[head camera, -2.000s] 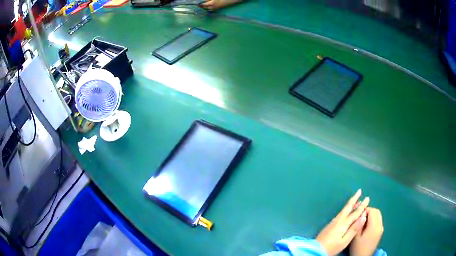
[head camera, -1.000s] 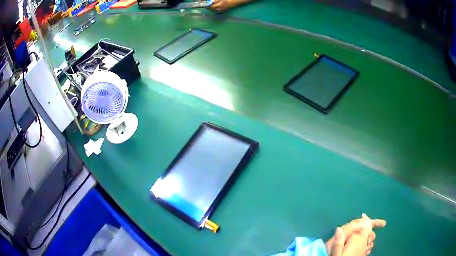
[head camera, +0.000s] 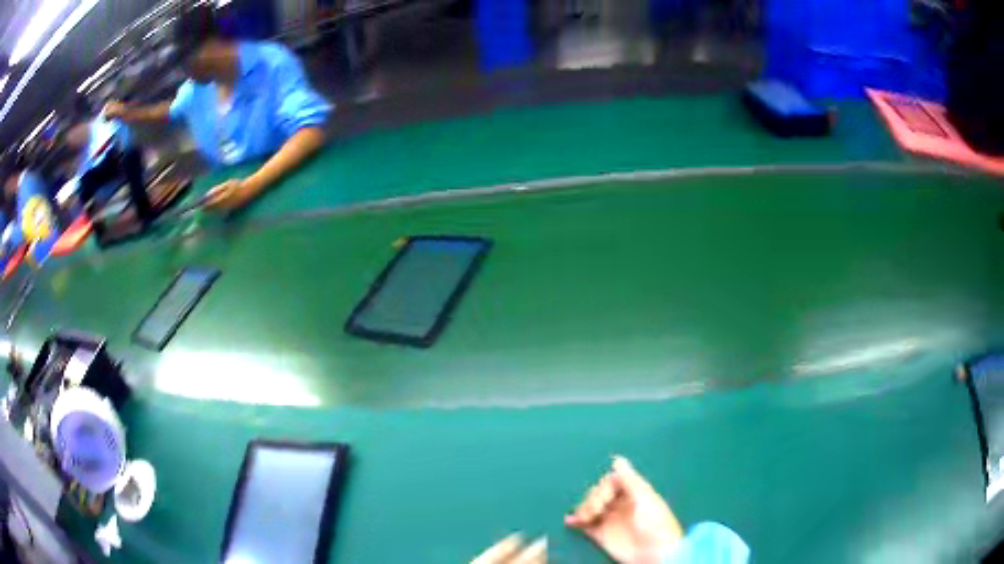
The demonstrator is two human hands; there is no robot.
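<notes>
A display panel with a silvery-white screen and black border [head camera: 284,501] lies at the lower left, its near end cut off by the frame. A dark panel with a small gold tab [head camera: 418,290] lies flat on the green surface farther back. My right hand [head camera: 631,516] is over the bench at lower centre, fingers partly curled and holding nothing visible. My left hand [head camera: 515,551] is blurred and mostly cut off by the bottom edge; only fingers show, slightly apart. The hands are apart and touch no panel.
Another panel [head camera: 176,307] lies at left, and one [head camera: 988,413] is cut off at the right edge. A white fan [head camera: 88,441] and black parts box stand at left. A person in blue [head camera: 248,105] is across the bench. A dark blue box [head camera: 787,108] lies at upper right.
The view has swung right and up, bringing in the person and the right-edge panel. My hands, together before, are now apart. The farther panels have shifted left in the picture.
</notes>
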